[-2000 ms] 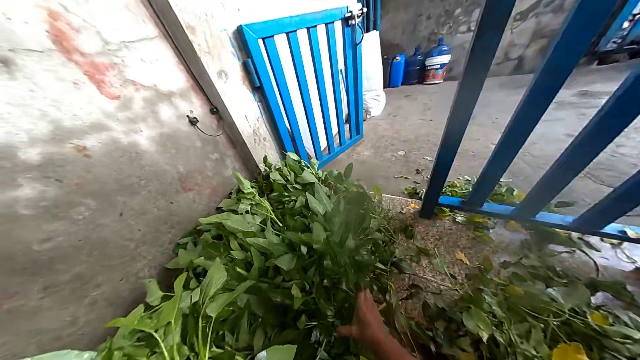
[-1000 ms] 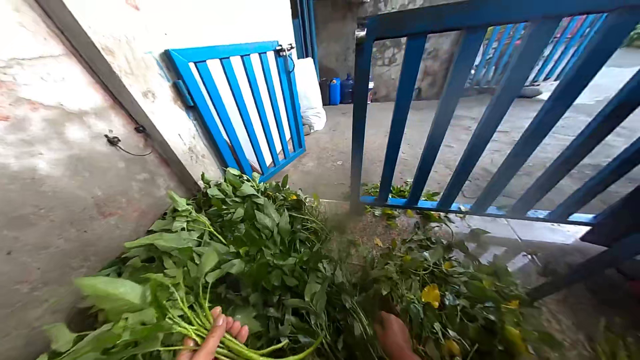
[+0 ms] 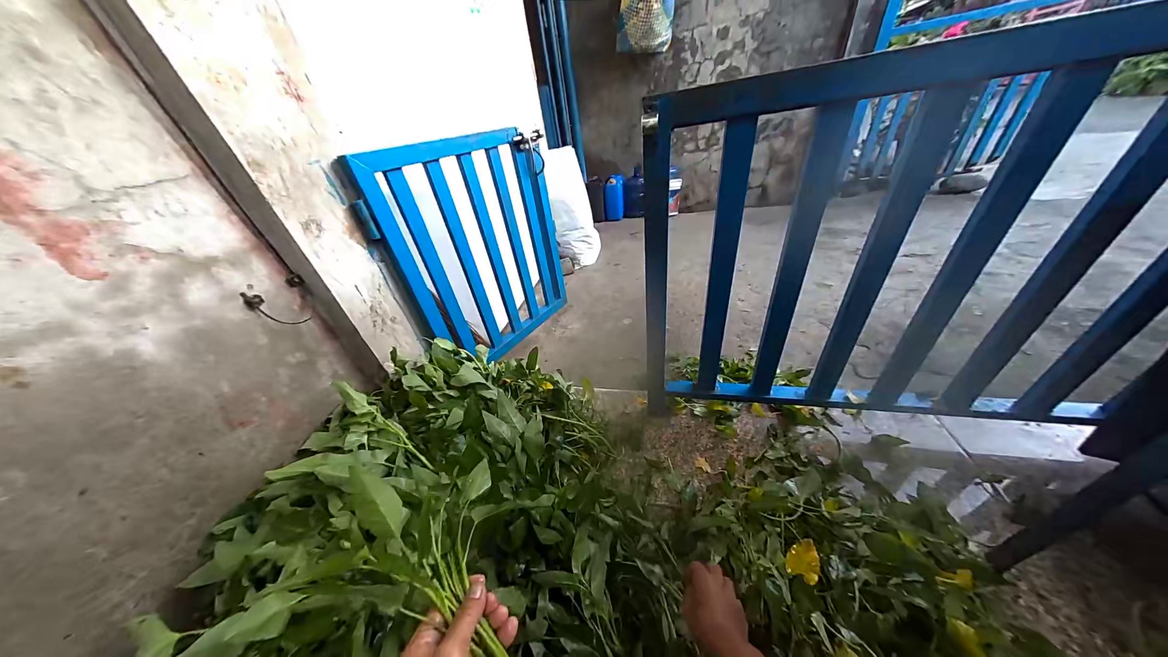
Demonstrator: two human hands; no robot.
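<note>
My left hand [image 3: 463, 625] at the bottom centre grips a bunch of leafy green stems [image 3: 447, 570] whose leaves fan out to the left. Under and behind it lies a large pile of leafy greens [image 3: 502, 429] against the wall. My right hand [image 3: 716, 610] reaches down among stems between that pile and looser greens [image 3: 867, 547] on the right; its fingertips are hidden, so I cannot tell if it holds anything. A yellow leaf [image 3: 803, 560] lies on the greens to the right of it.
A blue metal gate leaf [image 3: 470, 242] stands at the left by the stained wall [image 3: 137, 365]. A larger blue barred gate [image 3: 876, 73] crosses the right side. Blue containers [image 3: 614, 198] and a white sack [image 3: 573, 228] stand farther back on the concrete floor.
My left hand, not visible two seconds ago, came into view with the stem bunch by one second ago and still holds it. The view has swung to the right since the first frame.
</note>
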